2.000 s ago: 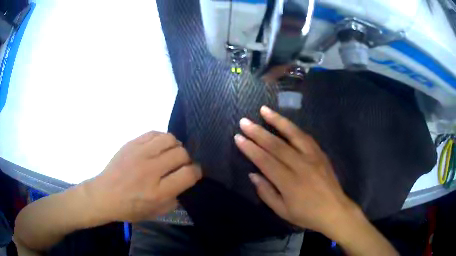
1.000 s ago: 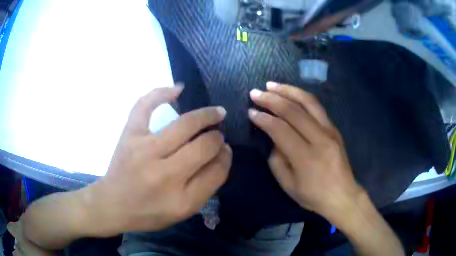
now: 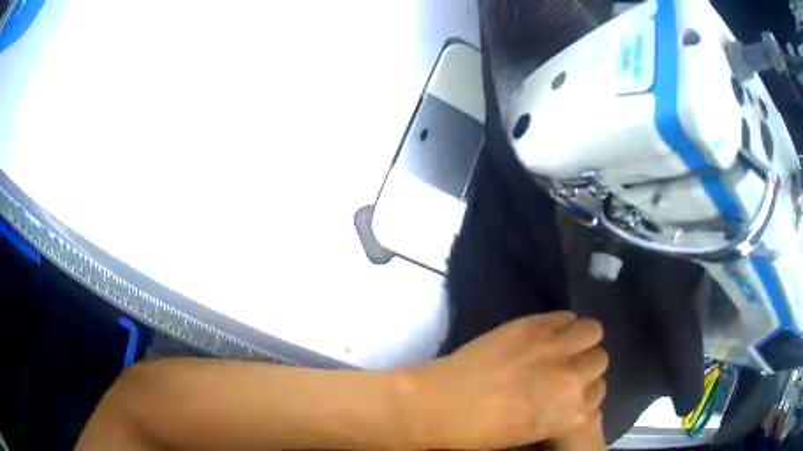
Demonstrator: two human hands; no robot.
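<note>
The dark garment panel [image 3: 629,335] lies under the white sewing machine head [image 3: 607,114] and hangs toward me. It also runs along the left side of the head. My left hand [image 3: 537,379] is curled closed at the panel's near part, below the machine head; its fingertips are hidden. A small patch of skin below it, at the bottom edge, may be my right hand [image 3: 581,438]; it is mostly hidden and cut off, so its grip does not show. The needle is not clearly visible behind the metal parts and guard [image 3: 616,216].
The white table [image 3: 220,176] spreads to the left, with a graduated ruler strip [image 3: 167,313] along its front edge. A metal bed plate [image 3: 431,158] lies left of the panel. Yellow and green snips handles [image 3: 704,403] are at the lower right.
The view has swung left, so the machine head shows farther right. My left hand has gone from spread fingers to curled closed. My right hand has gone from plain view to mostly hidden.
</note>
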